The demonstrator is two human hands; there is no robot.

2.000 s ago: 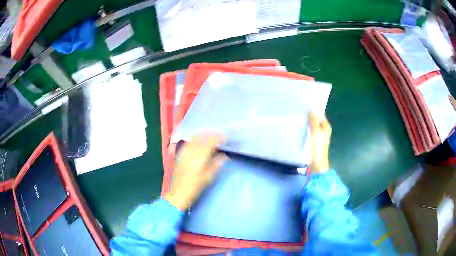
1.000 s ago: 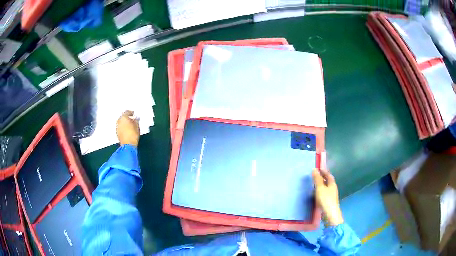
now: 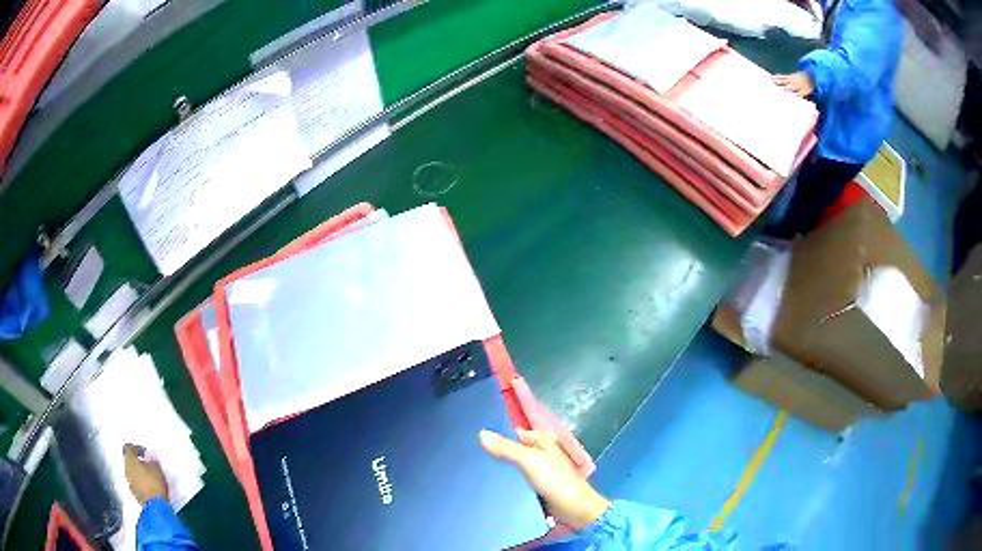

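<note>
A dark blue-black tablet or back cover [image 3: 398,463], with pale lettering and a camera patch, lies over the near recess of a red-orange tray [image 3: 221,404]. My right hand [image 3: 544,474] is at its right edge, thumb on top, fingers partly hidden. A greyish bagged sheet-like piece [image 3: 355,307] covers the far recess. My left hand [image 3: 143,474] rests on a pile of white sheets or flat bags [image 3: 129,404] at the lower left; its fingertips are too small and blurred to show a grip. A dark shiny patch [image 3: 86,468] lies beside the pile.
A stack of red trays [image 3: 657,124] with pale pieces stands at the far end of the green bench [image 3: 603,248]. A person in a blue smock [image 3: 861,81] has a hand on it. Brown cartons [image 3: 851,312] stand on the blue floor at right. Printed sheets [image 3: 215,167] hang behind the bench.
The view has swung right, bringing the far stack and the other person in. The bagged piece I held earlier lies in the far recess. My left hand has moved to the white pile.
</note>
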